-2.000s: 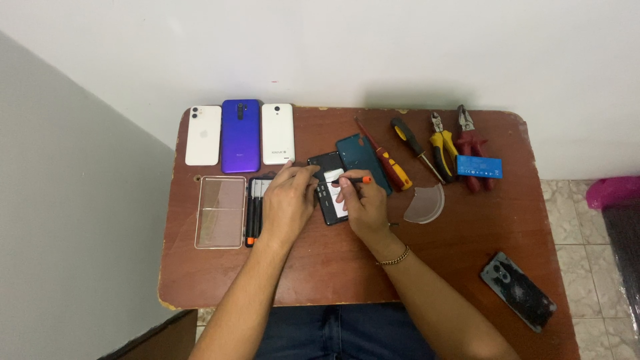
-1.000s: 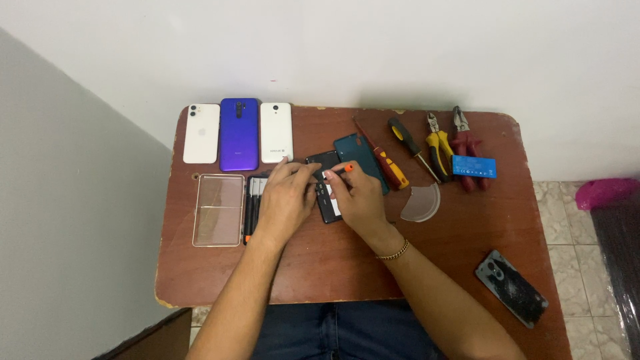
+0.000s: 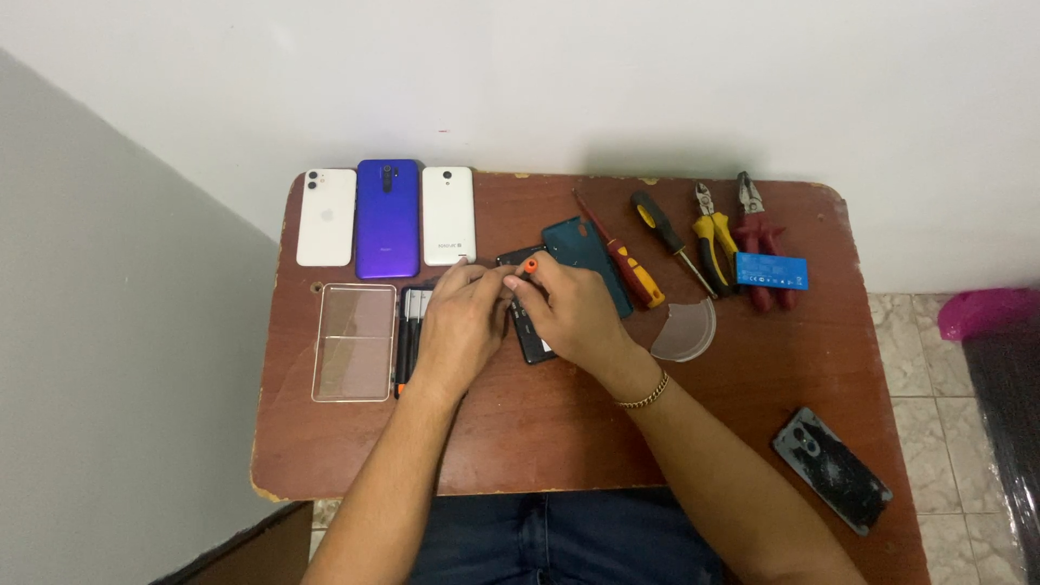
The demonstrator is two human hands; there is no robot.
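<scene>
An opened black phone (image 3: 535, 345) lies at the middle of the wooden table, largely covered by both hands. My right hand (image 3: 573, 307), with a chain bracelet at the wrist, grips a small precision screwdriver (image 3: 531, 266) whose orange end shows between thumb and fingers; its tip is hidden. My left hand (image 3: 467, 321) rests at the phone's left edge, fingertips close to the right thumb; whether it pinches anything cannot be seen. A teal phone back cover (image 3: 597, 264) lies just behind the phone. Partly under my left hand is a black screwdriver case (image 3: 404, 341).
Three phones, white (image 3: 327, 236), purple (image 3: 387, 236) and white (image 3: 448, 219), line the back left. A clear lid (image 3: 355, 343) is left. Right are two larger screwdrivers (image 3: 638, 276) (image 3: 670, 231), two pliers (image 3: 715, 231) (image 3: 760, 236), a blue battery (image 3: 772, 271), a clear plastic piece (image 3: 686, 329) and a worn phone (image 3: 833, 471).
My right hand has shifted up and left over the phone, and now meets the left fingers. The screwdriver's orange end points more toward the camera than before.
</scene>
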